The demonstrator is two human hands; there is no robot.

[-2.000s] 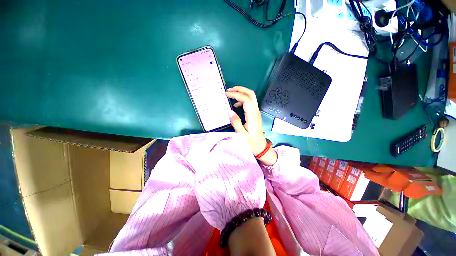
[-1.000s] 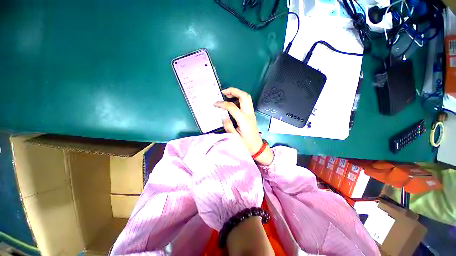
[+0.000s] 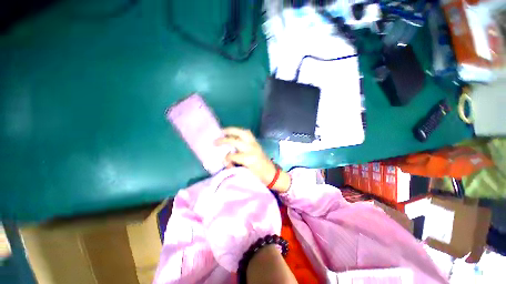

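A smartphone (image 3: 195,130) with a pale pink screen lies on the green bench. My right hand (image 3: 244,148), with a red wristband, rests at its lower right edge. The fingers are partly curled over the screen and blurred. My left arm is folded back with its elbow at the bench edge. Only its wrist with dark beads shows at the bottom, and my left hand is out of the picture. A flat black set-top box (image 3: 291,110) lies right of the phone, partly on white paper (image 3: 339,113), with thin leads at its rear.
A second black box (image 3: 404,75), a remote control (image 3: 431,121) and a yellowish tape roll (image 3: 465,105) are at right. Tangled cables lie behind. Orange-white boxes (image 3: 374,180) and a brown carton (image 3: 469,224) are below the bench edge. Another open carton (image 3: 100,252) stands lower left.
The whole view has turned and shifted, so the bench things appear further left, and the picture is blurred. My right hand stays at the phone; its fingers have moved slightly.
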